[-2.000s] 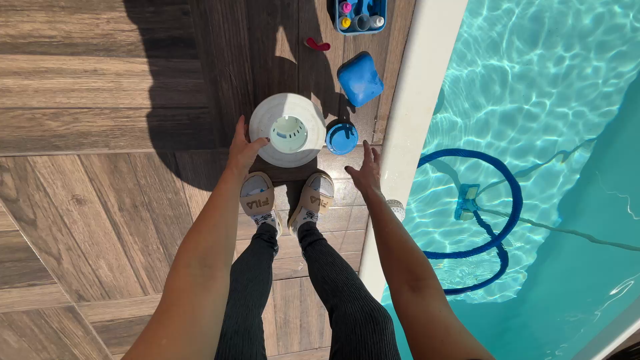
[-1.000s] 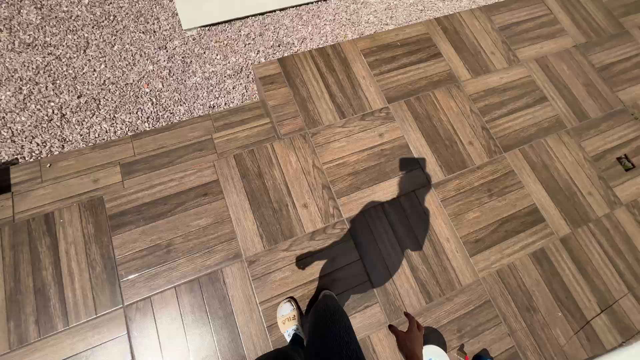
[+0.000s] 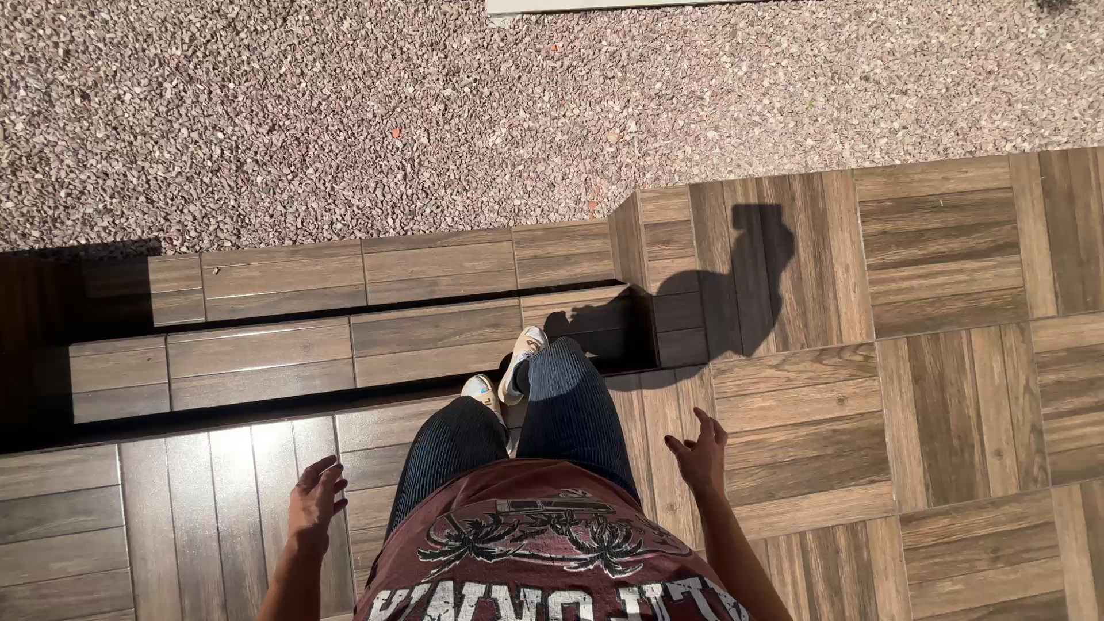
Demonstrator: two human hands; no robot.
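Observation:
My left hand [image 3: 316,500] hangs in the air at the left of my body, fingers loosely bent and apart, with nothing in it. On the other side, my right hand [image 3: 700,450] is held out over the wood-look tiles [image 3: 793,414], its fingers spread and holding nothing. Between the hands are my maroon printed T-shirt [image 3: 535,535] and dark ribbed trousers [image 3: 569,414]. My feet, in light slide sandals [image 3: 526,349] over socks, are at the edge of the tiled steps, one ahead of the other.
Tiled steps [image 3: 435,341] lead down from the deck, with dark shadowed risers. Beyond them lies pinkish gravel [image 3: 345,112], and a pale slab edge [image 3: 552,7] shows at the top. My shadow [image 3: 750,276] falls on the deck to the right of the steps.
The view has turned from the pool side to the steps and gravel. The white round object, blue lid and blue containers by the pool two seconds ago are out of view. My feet have moved to the steps.

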